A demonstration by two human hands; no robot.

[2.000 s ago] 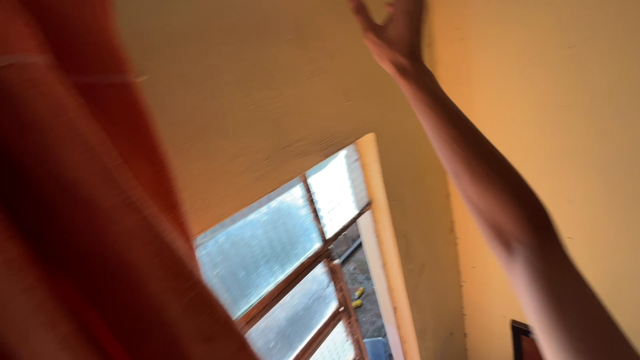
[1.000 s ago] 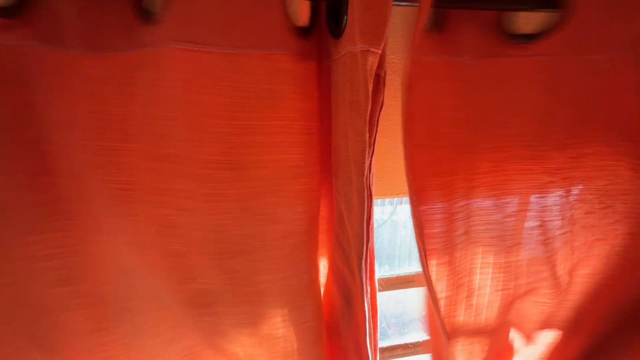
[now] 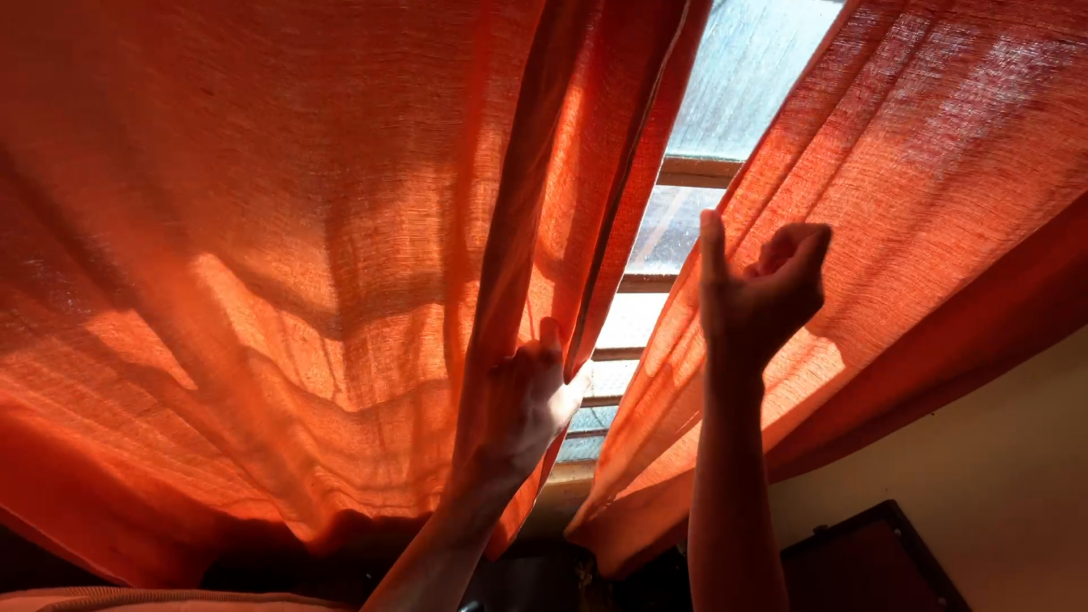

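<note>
Two orange curtain panels hang over a window with a gap between them. My left hand (image 3: 531,391) is at the inner edge of the left curtain panel (image 3: 382,212), its fingers against the fabric and sunlight falling on the back of the hand; the fabric edge appears pinched in it. In front of the right curtain panel (image 3: 918,187), near its inner edge, my right hand (image 3: 761,289) is raised with the thumb or a finger pointing up and the other fingers curled. Nothing shows in that hand. Window panes (image 3: 748,76) with brown frame bars (image 3: 697,172) show through the gap.
A dark framed panel (image 3: 875,561) leans or hangs by the beige wall (image 3: 960,459) at lower right. Pinkish fabric with a ribbed seam (image 3: 170,597) lies along the bottom left edge. Dark objects below the curtains are hard to make out.
Both hands are now in view at the curtains; one second ago neither showed. The view has swung down from the curtain tops, and the gap between the panels appears wider.
</note>
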